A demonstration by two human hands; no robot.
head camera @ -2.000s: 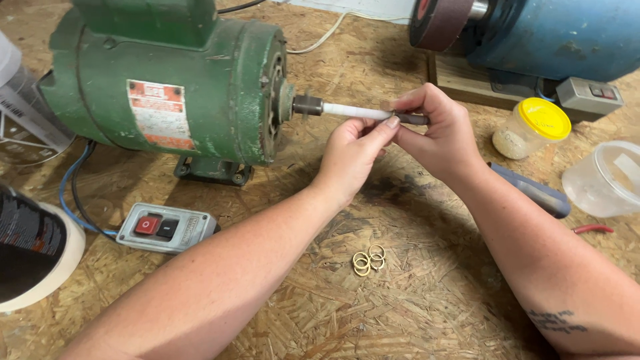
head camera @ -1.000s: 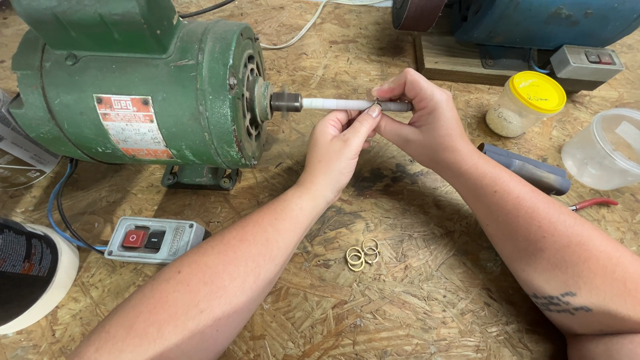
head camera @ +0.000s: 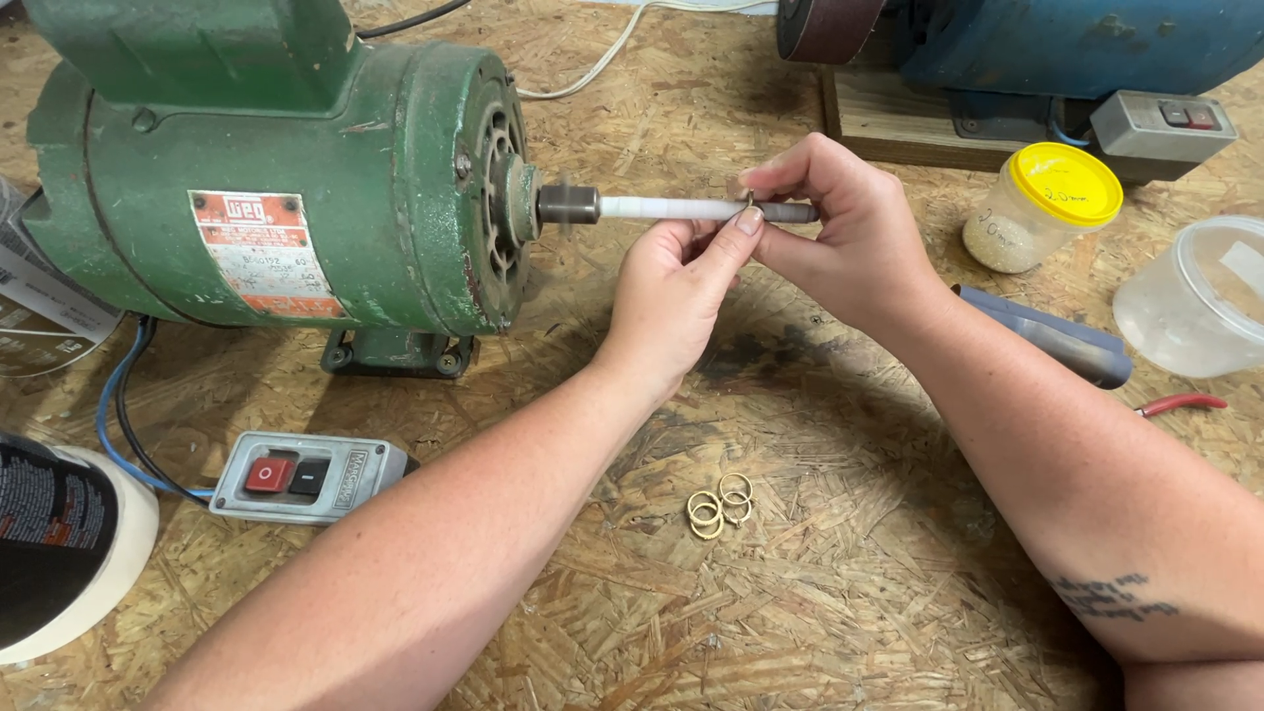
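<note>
A green electric motor [head camera: 267, 188] has a chuck [head camera: 570, 204] on its shaft that looks blurred, as if turning. From the chuck a slim spindle [head camera: 662, 207] extends right, white along its middle and dark at the far end. Around the spindle is a gold-coloured ring [head camera: 750, 198], pinched between the fingertips of my left hand [head camera: 686, 276] and my right hand [head camera: 839, 222]. Other gold-coloured rings [head camera: 705, 514] lie in a small group on the chipboard bench [head camera: 849, 632] below my hands.
A switch box [head camera: 296, 478] with red and black buttons sits before the green motor. A blue motor [head camera: 1086, 44] stands on a wooden base behind. At right are a yellow-lidded jar [head camera: 1007, 222], a clear tub [head camera: 1195, 296], a blue-grey roll [head camera: 1047, 331] and a red handle [head camera: 1185, 402].
The view has shifted somewhat. Both hands stay at the dark end of the spindle, with slight changes in the fingers.
</note>
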